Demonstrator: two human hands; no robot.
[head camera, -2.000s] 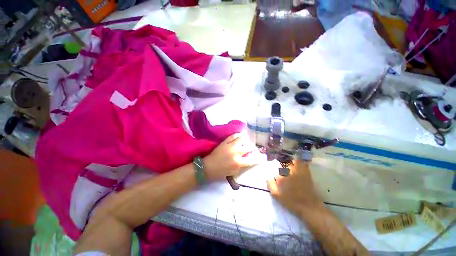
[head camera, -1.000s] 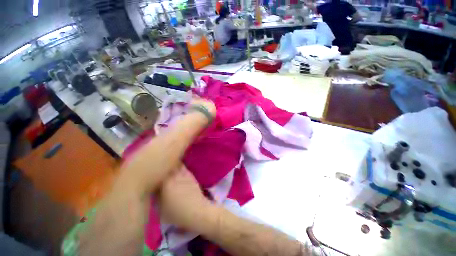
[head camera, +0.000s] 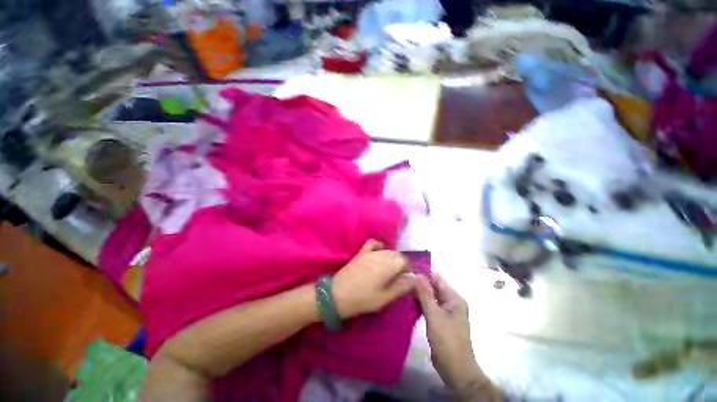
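Note:
The bright pink garment (head camera: 275, 235) lies in a heap on the white table, left of the sewing machine, with pale lilac parts at its left and right sides. My left hand (head camera: 373, 281), with a green bangle at the wrist, pinches the garment's right edge near a darker magenta strip (head camera: 419, 257). My right hand (head camera: 448, 318) is beside it, thumb and fingertips together on the same edge. The fingertips of both hands nearly touch. The picture is blurred, so the exact fold between them cannot be told.
The white sewing machine head (head camera: 582, 235) with a blue stripe stands at the right. White cloth (head camera: 582, 141) lies behind it. An orange panel (head camera: 55, 306) is at the lower left, green cloth (head camera: 106, 373) below it. Another machine (head camera: 110, 169) stands at the left.
Two seconds ago both hands were at the needle. One second ago the arms crossed over the garment at the left. Now the garment is spread differently and both hands are at its right edge.

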